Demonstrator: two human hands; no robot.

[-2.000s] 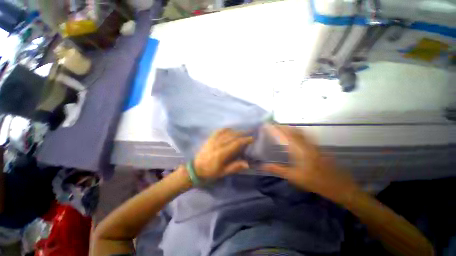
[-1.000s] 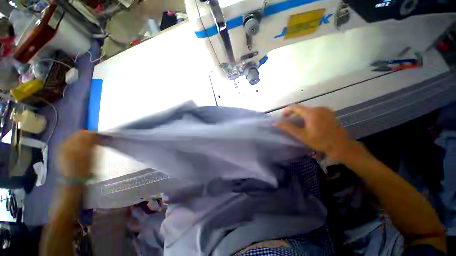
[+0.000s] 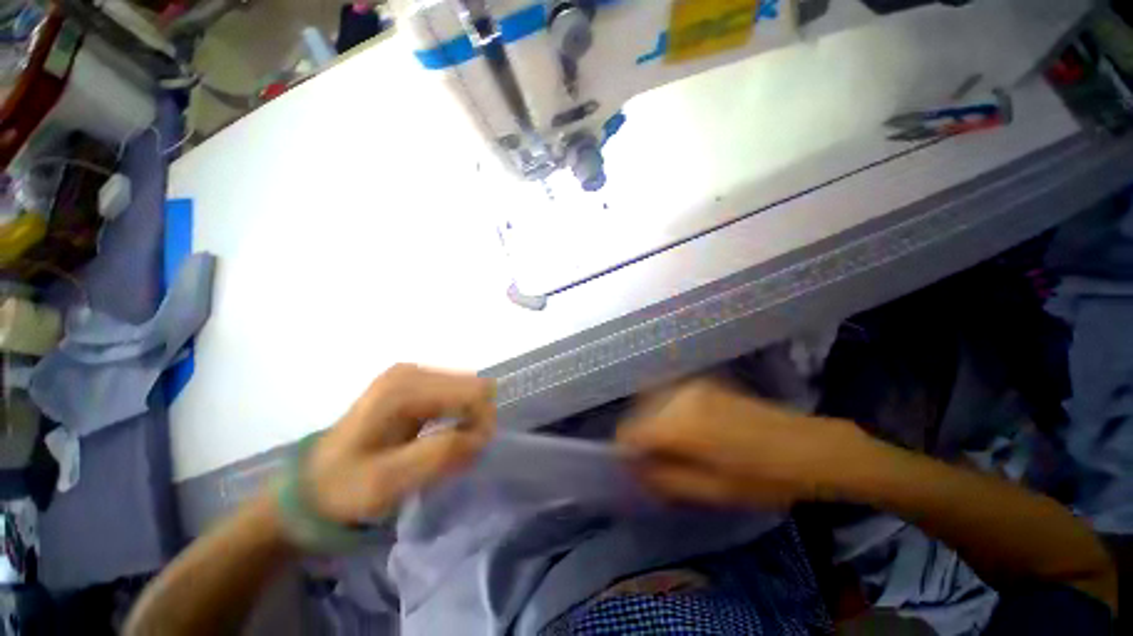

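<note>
A grey-blue garment piece is stretched between my two hands over my lap, just in front of the table's front edge. My left hand, with a green band at the wrist, grips its left end. My right hand, blurred, grips its right end. More grey-blue cloth lies on my lap below. Another grey-blue piece lies crumpled at the table's left end, partly over the blue strip.
The sewing machine head stands at the back centre of the white table. Thread snips lie to its right. A small pale scrap lies near the front edge. Grey-blue cloth hangs at the far right.
The spread piece has left the tabletop, and a grey-blue piece now lies at the table's left end. Both hands have come closer together over the lap, holding cloth. The view has shifted.
</note>
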